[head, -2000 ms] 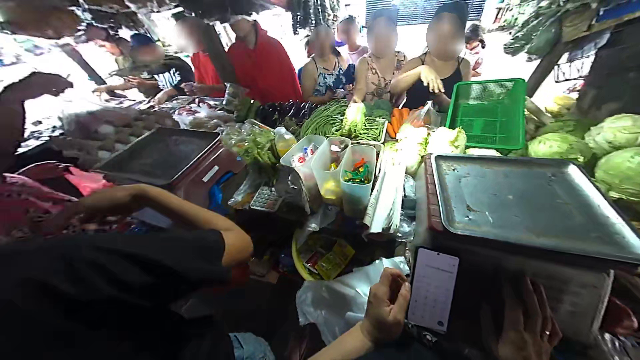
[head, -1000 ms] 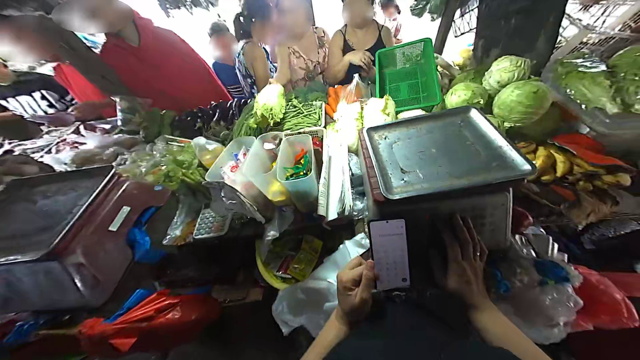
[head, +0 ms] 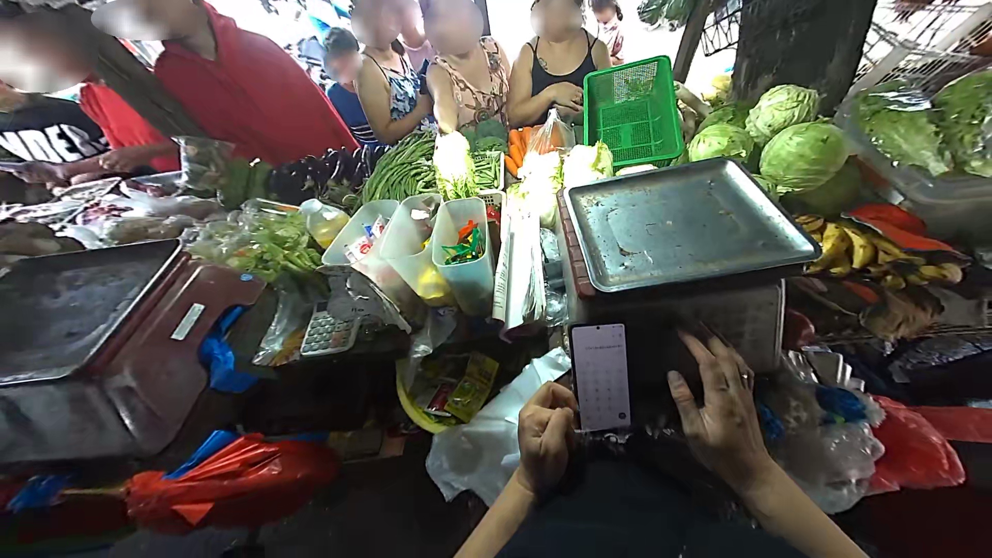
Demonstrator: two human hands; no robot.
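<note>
My left hand [head: 546,435] is curled with its fingers closed, right beside the lower left edge of a smartphone [head: 601,377]; whether it grips anything is not clear. The phone stands nearly upright and shows a calculator screen. My right hand [head: 714,399] has its fingers spread and lies near the front of a weighing scale [head: 763,322], to the right of the phone. Above both hands is the scale's metal tray [head: 690,225], with nothing on it but small scraps. A white plastic bag [head: 484,453] lies left of my left hand.
Plastic containers [head: 463,248], a pocket calculator [head: 329,329] and a second scale [head: 116,333] are to the left. Cabbages [head: 804,155], bananas [head: 852,248] and a green basket [head: 632,112] are behind and right. Plastic bags [head: 837,442] lie at right. People stand across the stall.
The view has swung to the right. The person in a black shirt, whose arm was at the left two seconds ago, is out of view. My hands stay beside the phone.
</note>
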